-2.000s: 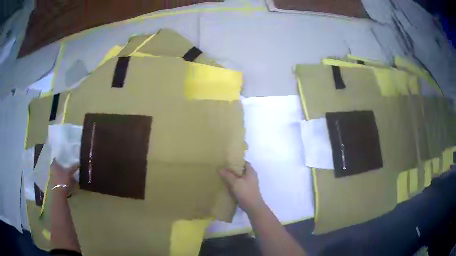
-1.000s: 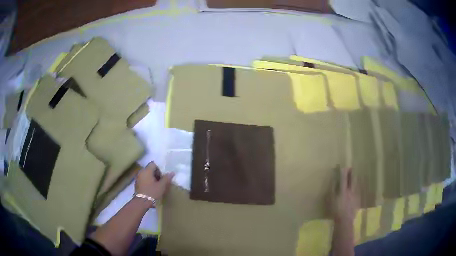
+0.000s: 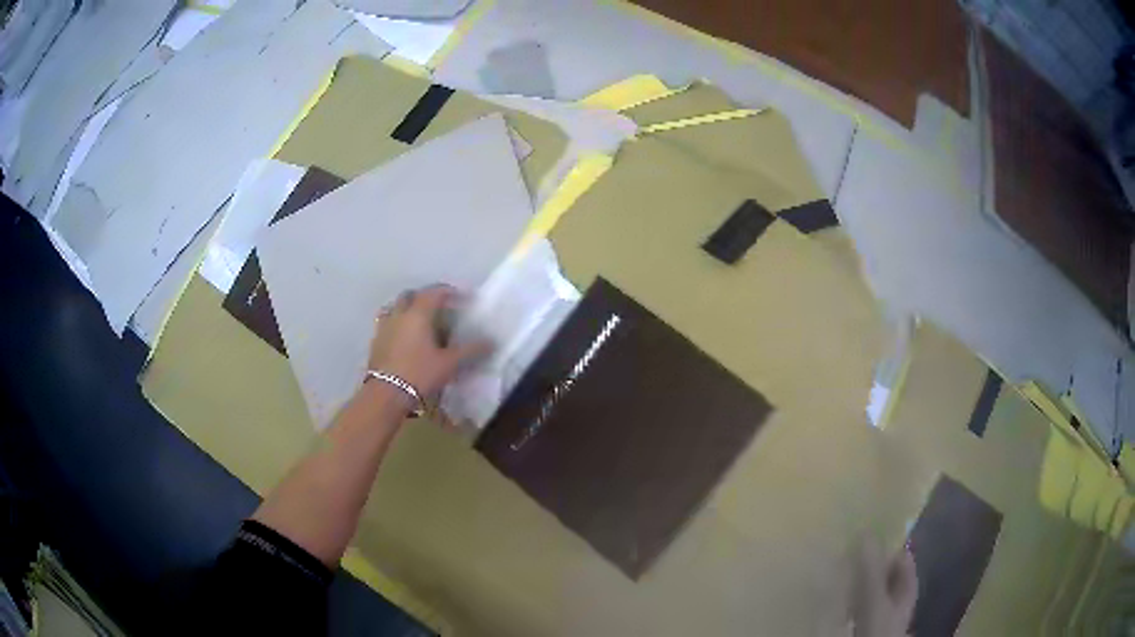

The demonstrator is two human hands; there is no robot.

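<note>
A large olive-tan panel (image 3: 709, 174) lies tilted in front of me, with a dark brown pocket patch (image 3: 629, 429), a pale zipper-like line and a white flap (image 3: 529, 324). A black tab (image 3: 739, 232) is near its top. My left hand (image 3: 421, 342), with a bracelet, is at the flap and the panel's left edge; the blurred fingers do not show whether they grip. My right hand (image 3: 894, 582) is a blurred, partly hidden shape at the panel's lower right; its grip cannot be made out.
Another olive panel (image 3: 373, 97) lies left, partly covered by a plain grey-white sheet (image 3: 398, 224). More olive panels with yellow edges (image 3: 1083, 479) overlap at right. Reddish-brown sheets (image 3: 846, 50) lie at the far side. Grey-white board (image 3: 137, 162) covers the table at left.
The view has turned left. A patched panel now lies tilted over the left-hand group, and the grey-white sheet shows beside it. My left hand is at its flap; my right hand is blurred lower right.
</note>
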